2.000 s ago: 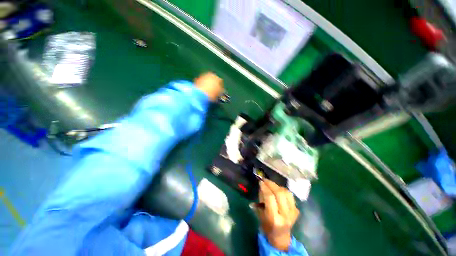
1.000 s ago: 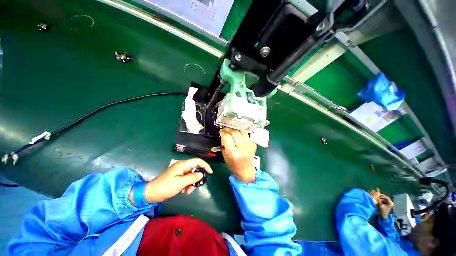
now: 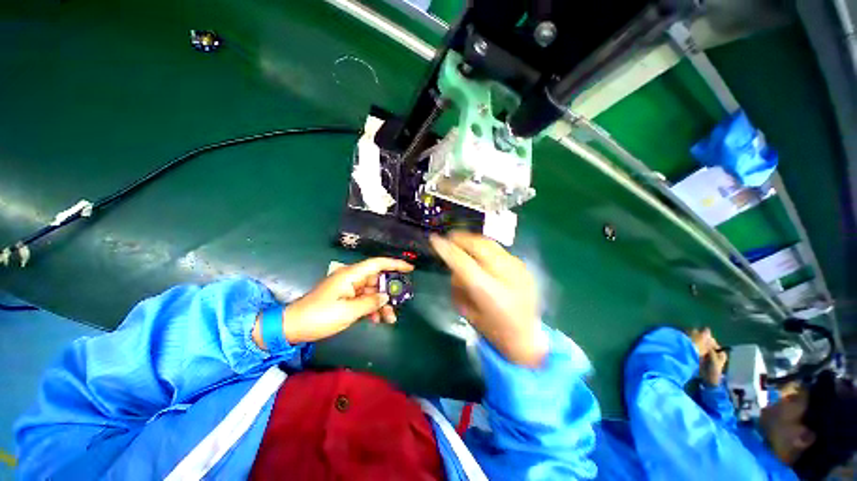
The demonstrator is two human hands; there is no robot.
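Note:
My left hand (image 3: 340,302) holds a small dark round circuit module (image 3: 396,288) with a yellowish centre in its fingertips, in front of the test fixture. My right hand (image 3: 493,287) is blurred, just in front of the fixture's right side; whether it holds anything cannot be told. The black fixture base (image 3: 387,235) shows a small red light. Another module (image 3: 429,201) shows on the fixture, below and left of the clear block (image 3: 479,180). The pale green plate (image 3: 467,105) is raised above the base.
A black cable (image 3: 221,142) runs left from the fixture. Loose modules lie on the green mat at the upper left (image 3: 205,40) and right (image 3: 609,231). A black clamp arm (image 3: 601,58) rises above the fixture. Another person (image 3: 695,413) in blue sits at the right.
My right hand has drawn back from under the clear block toward me. My left hand still holds its module, whose yellowish centre now shows. The view has shifted slightly.

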